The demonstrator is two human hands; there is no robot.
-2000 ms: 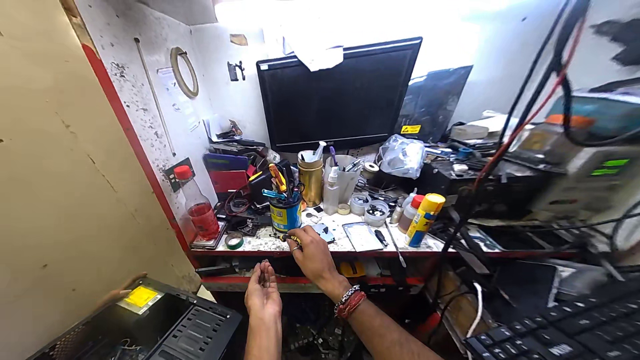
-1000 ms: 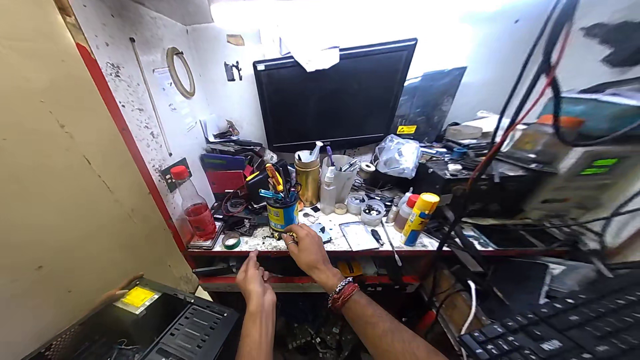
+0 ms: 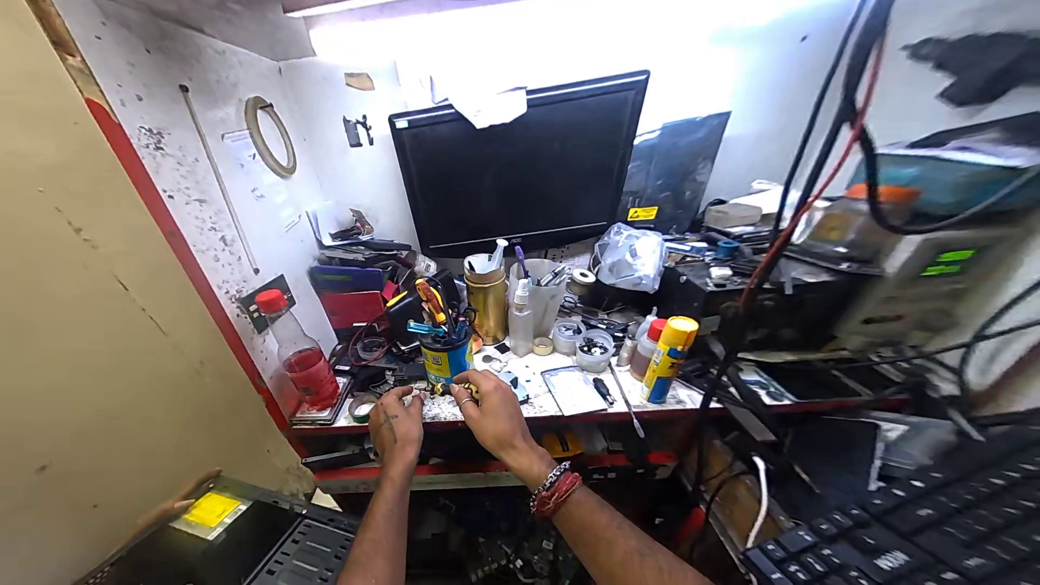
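My right hand (image 3: 494, 413) is closed around a small yellow-and-black tool (image 3: 463, 392), perhaps a short screwdriver, just in front of a blue and yellow can (image 3: 449, 362) of screwdrivers and other tools. Beside it on the left, my left hand (image 3: 397, 422) has its fingertips pinched near the end of that tool; whether they hold something small cannot be made out. A roll of green tape (image 3: 362, 408) lies left of my left hand. To the right of my right hand are a white pad (image 3: 574, 390) and a small black tool (image 3: 603, 392).
A bottle of red liquid (image 3: 311, 378) stands at the bench's left. Behind are a monitor (image 3: 520, 166), a brass-coloured container (image 3: 487, 307) and small tubs (image 3: 594, 349). A yellow spray can (image 3: 670, 360) stands right. Cables (image 3: 784, 236) hang before a keyboard (image 3: 910, 520); a computer case (image 3: 268, 532) sits low left.
My left hand has risen from below the bench edge to beside my right hand at the front of the bench. The right hand stays near the can with the tool.
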